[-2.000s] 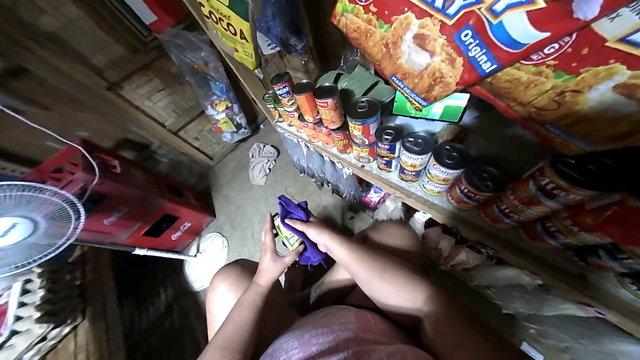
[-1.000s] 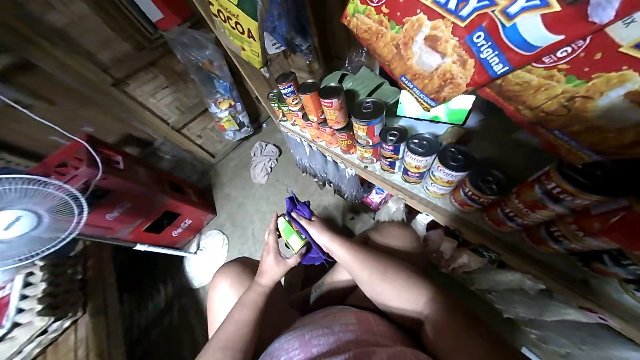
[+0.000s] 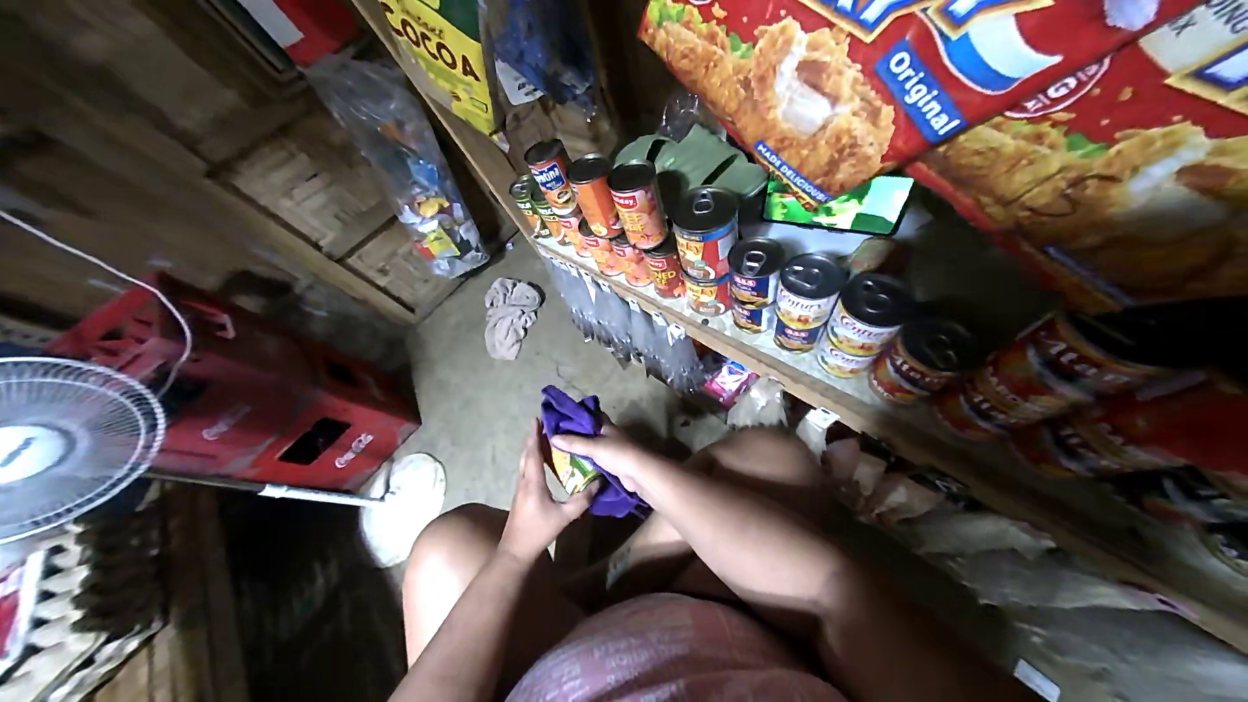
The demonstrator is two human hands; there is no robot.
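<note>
Between my hands, above my lap, is a small can [image 3: 573, 470] with a green and yellow label. My left hand [image 3: 536, 502] grips it from the left side and below. A purple cloth [image 3: 570, 413] is bunched over the can's top and far side, and my right hand [image 3: 614, 453] presses it against the can. The cloth's lower end hangs beneath my right wrist. Part of the can is hidden by the cloth and my fingers.
Stacked food cans [image 3: 704, 234] line a wooden shelf [image 3: 780, 370] on the right, under red food packs [image 3: 829, 88]. At left stand a fan [image 3: 58, 448] and red plastic crates [image 3: 263, 400]. A crumpled cloth [image 3: 510, 317] lies on the floor.
The purple cloth and my right hand have shifted on the can, whose bright green side showed more a second ago. My left hand still holds the can.
</note>
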